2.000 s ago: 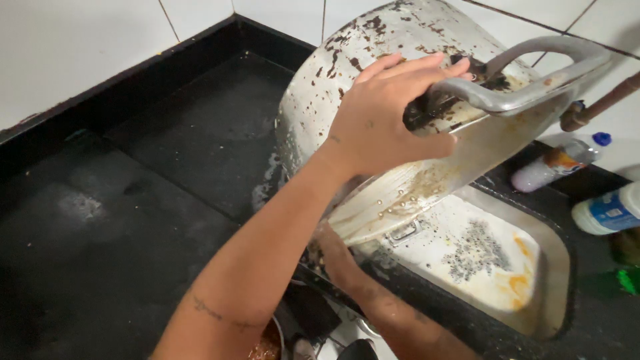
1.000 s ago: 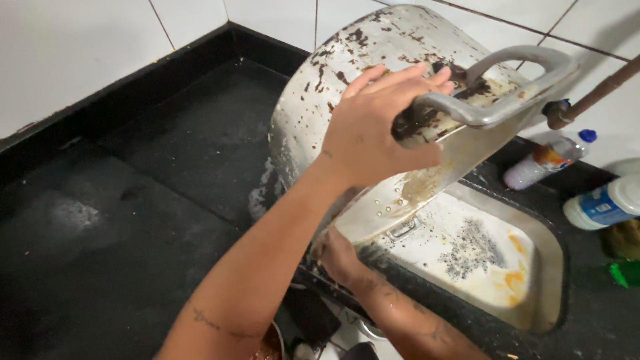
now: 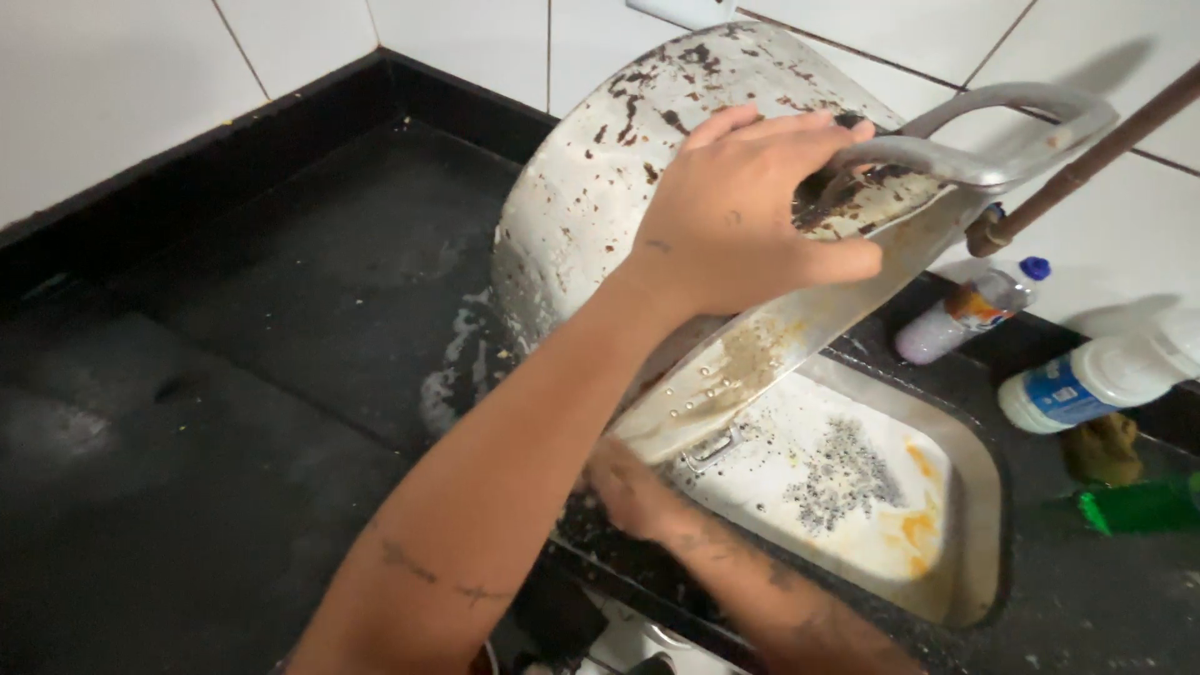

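A large, dented aluminium pot (image 3: 600,197) with dark burnt patches is tilted over the counter and the sink's near left side, its mouth facing down and right. My left hand (image 3: 750,206) lies over its outer wall beside the looped metal handle (image 3: 1012,141), thumb reaching across the rim. Low by the rim is my right hand (image 3: 628,487), its fingers largely hidden behind the pot and left forearm. Below the pot, the sink (image 3: 975,525) shows dark specks and orange smears around a small metal handle (image 3: 714,450).
The black counter (image 3: 281,281) has wet, foamy marks beside the pot. A blue-capped bottle (image 3: 970,314), a white bottle (image 3: 1087,380), a brownish sponge or cloth (image 3: 1104,448) and a green object (image 3: 1139,506) lie right of the sink. A brown pipe (image 3: 1097,155) runs near the handle.
The pot has shifted slightly right relative to the pipe and bottles, and my left hand has stayed on it. The view has moved a little.
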